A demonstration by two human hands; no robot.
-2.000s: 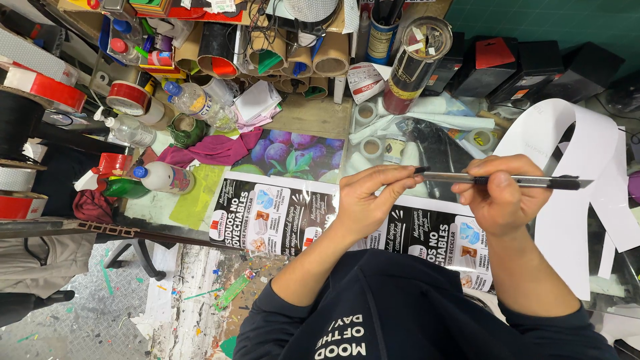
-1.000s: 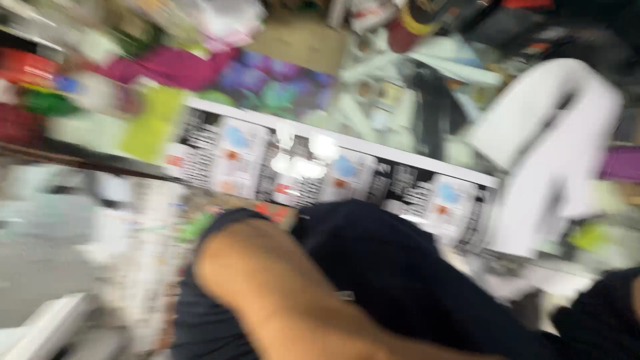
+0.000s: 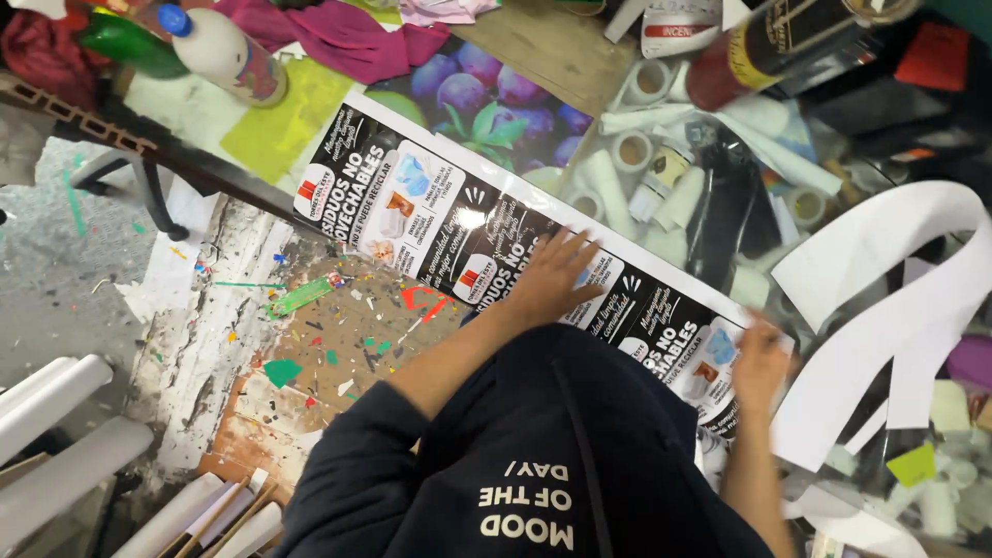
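Observation:
A long printed sticker sheet, black and white with small pictures and lettering, lies slantwise along the near edge of the glass tabletop. My left hand rests on the middle of it, palm down with the fingers spread. Near the sheet's right end is my right hand, blurred, at its upper corner; whether the fingers pinch the edge or anything small cannot be made out. The dark pen-like tool from before is not visible. Beyond the sheet lies a glossy print of plums.
Curled white paper strips lie at the right. Small rolls and a tall can are at the back. A white bottle with a blue cap and magenta cloth occupy the upper left. Scraps litter the floor.
Two seconds ago both my hands were raised over the sheet with a dark pen-like tool between them. Now they are down at the sheet, apart. The view has shifted closer.

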